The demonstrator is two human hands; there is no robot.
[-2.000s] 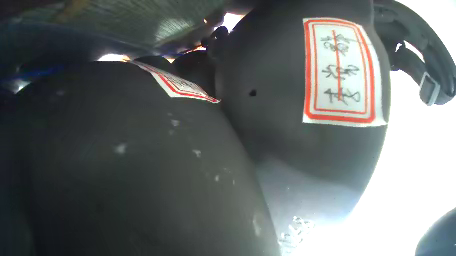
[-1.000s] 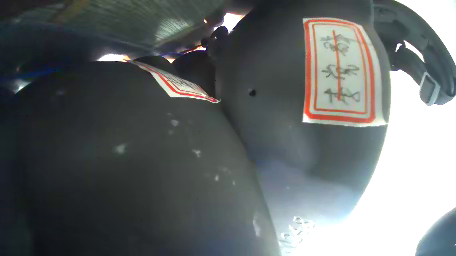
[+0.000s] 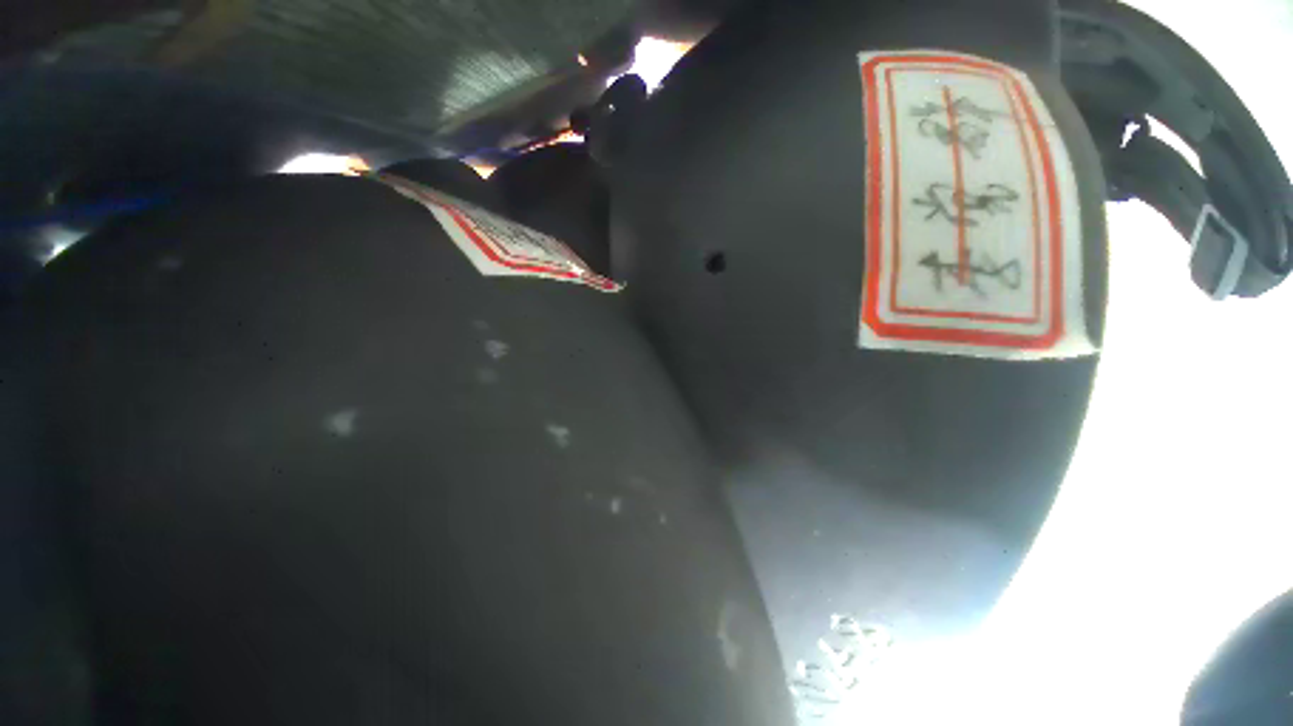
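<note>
A smooth dark rounded shell of headgear with small pale specks fills the left and lower middle. Against its right side lies a second dark shell with a small dark hole. On it is a white paper label with a double red border and handwritten characters. Another red-bordered label, seen at a steep slant, is on the left shell's top edge. A black strap with a small buckle hangs at the upper right. Neither of my hands is in the picture.
A very bright, washed-out area lies at the right. A dark rounded edge shows in the lower right corner. A dim greenish, streaked surface spans the upper left, with small bright spots below it.
</note>
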